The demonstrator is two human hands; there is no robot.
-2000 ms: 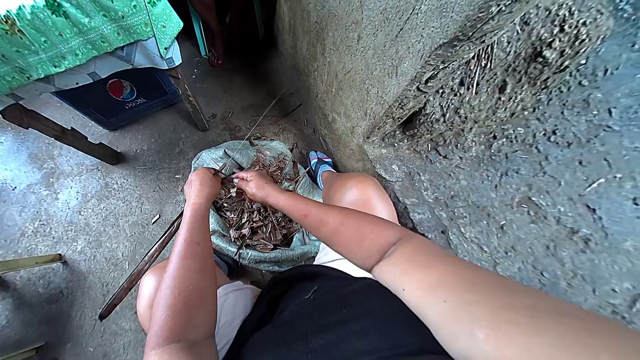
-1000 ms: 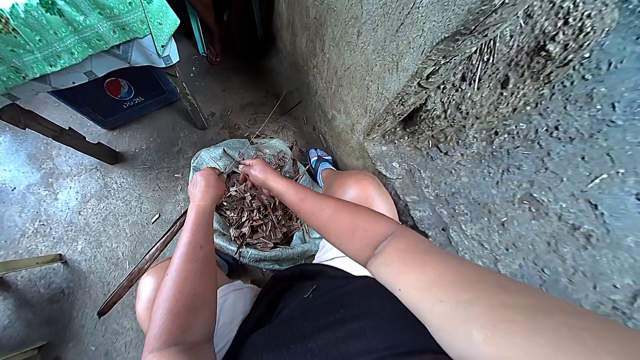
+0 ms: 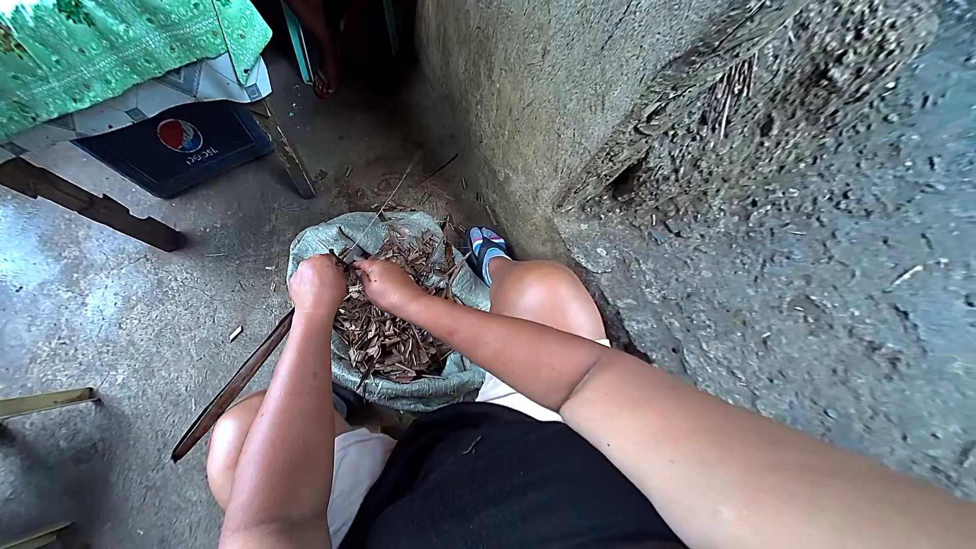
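Note:
My left hand (image 3: 318, 285) is closed around a long dark brown strip of dried plant material (image 3: 236, 383), whose free length slants down to the left past my forearm. Just to its right, my right hand (image 3: 385, 284) pinches the strip's short upper end between its fingers. Both hands are over the left part of a pale green woven sack (image 3: 408, 395) with its rim rolled down. Brown dry flakes and broken pieces (image 3: 393, 343) fill the sack. Whether my right fingers hold a loose piece as well is hidden.
A rough concrete wall (image 3: 526, 91) rises at the right, beside my sandalled foot (image 3: 486, 250). At upper left stands a table with a green cloth (image 3: 130, 53), wooden legs (image 3: 286, 149) and a dark blue Pepsi panel (image 3: 179, 145) beneath. Another person's foot (image 3: 324, 84) shows behind.
My right hand has shifted slightly about the upper end of the strip, over the sack. My left hand has kept its hold on the strip.

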